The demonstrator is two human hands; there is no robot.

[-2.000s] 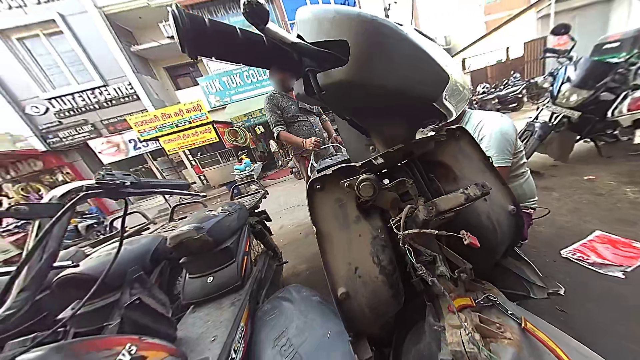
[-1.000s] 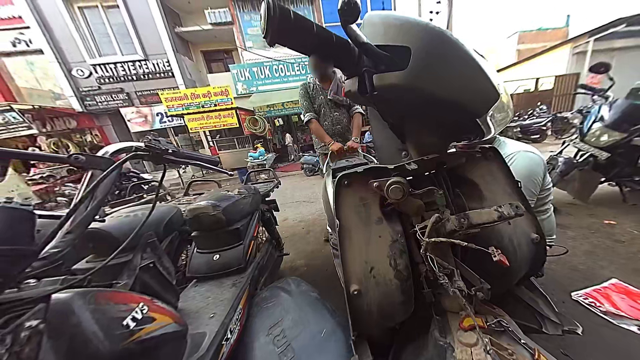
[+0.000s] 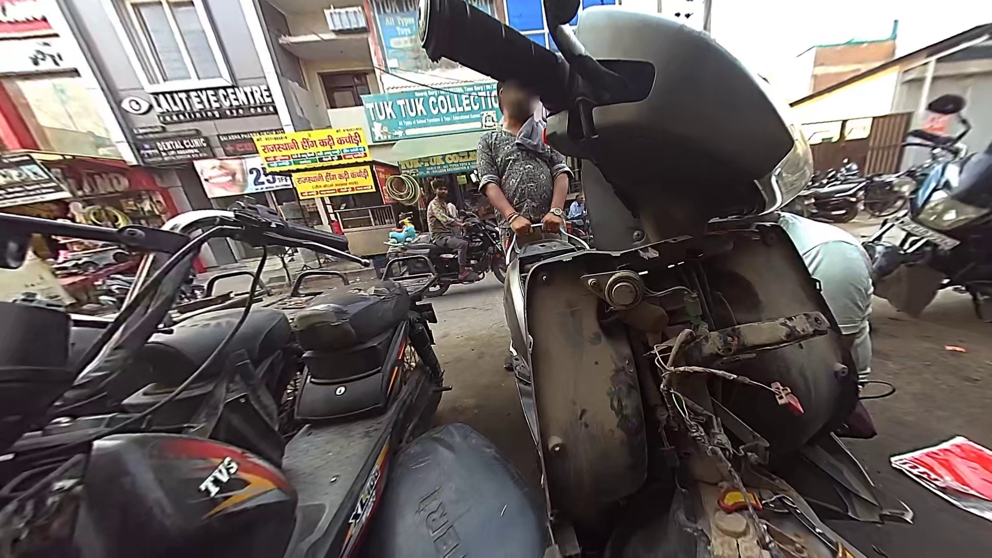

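Note:
Neither my left hand nor my right hand shows in the head view. A grey scooter's front shield stands close in front of me with its inner cover off, leaving the ignition lock and a tangled wiring harness exposed. Above it is the scooter's headlight cowl, with the black rubber handlebar grip reaching out to the left. A red and white connector dangles from the wires at the right. Low in the frame a worn grey scooter seat or panel lies against the left side.
Parked TVS mopeds crowd the left. Beyond the scooter stands a person in a patterned shirt, both hands on its far side. Another person in a pale shirt bends down at the right, near a red and white sheet on the ground.
The view has levelled out and shifted. A rider on a motorcycle has come into sight in the street behind. The standing person's two hands are now close together near the scooter.

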